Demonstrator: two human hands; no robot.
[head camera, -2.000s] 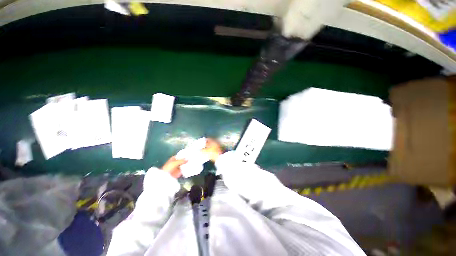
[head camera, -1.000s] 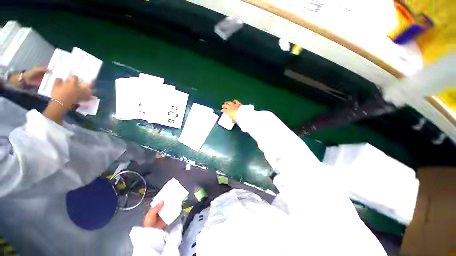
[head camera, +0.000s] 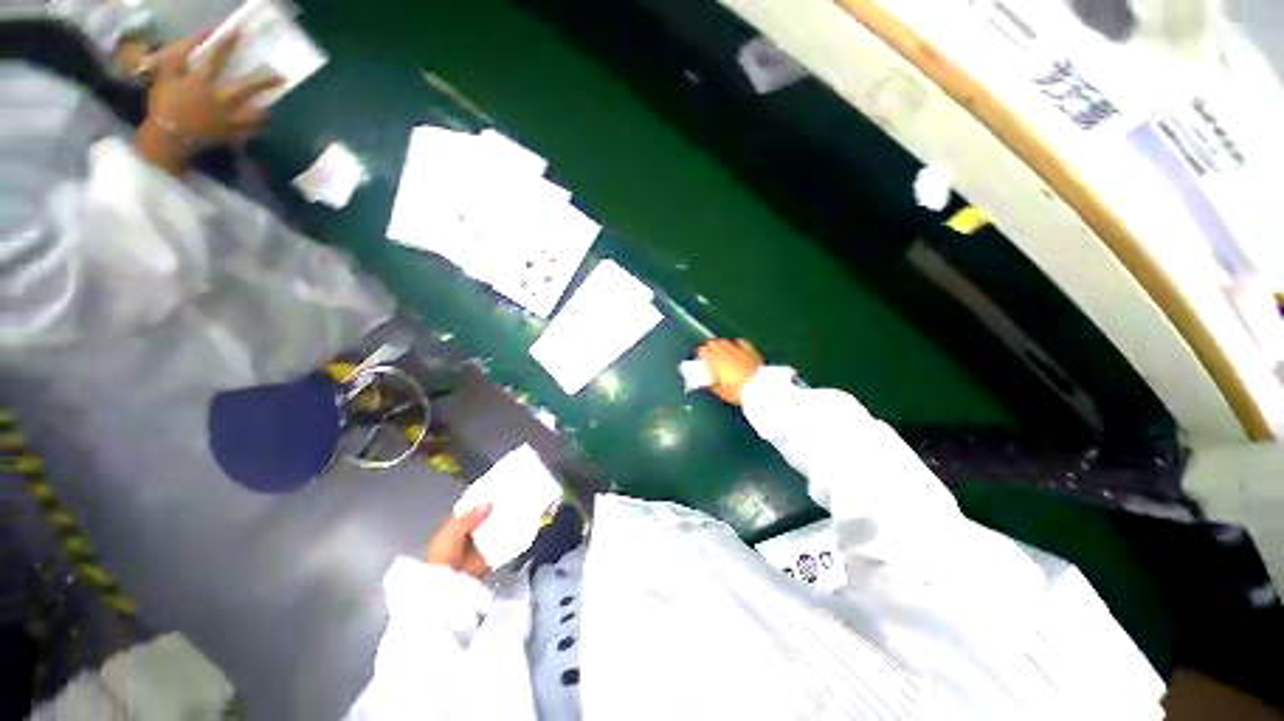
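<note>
My left hand (head camera: 459, 544) grips a white booklet (head camera: 510, 504) in front of my smock, off the bench. My right hand (head camera: 729, 369) is over the green bench (head camera: 662, 430), its fingers on a small white card (head camera: 696, 373) that is mostly covered. Left of it a short white stack (head camera: 599, 327) lies on the bench. Beyond that lies an overlapping row of larger white sheets (head camera: 486, 218), some with faint print. A printed white piece (head camera: 810, 559) lies partly under my right sleeve.
A co-worker's hand (head camera: 197, 99) holds white sheets at the upper left, near a small white piece (head camera: 332, 175). A dark blue stool (head camera: 276, 434) stands beside the bench. A white shelf with wooden-coloured edging (head camera: 1084, 176) runs across the upper right. Yellow-black tape (head camera: 68, 521) marks the floor.
Since two seconds ago my hands have parted: the left now holds the booklet low, the right rests at the bench. The view has turned, and the co-worker's hand shows.
</note>
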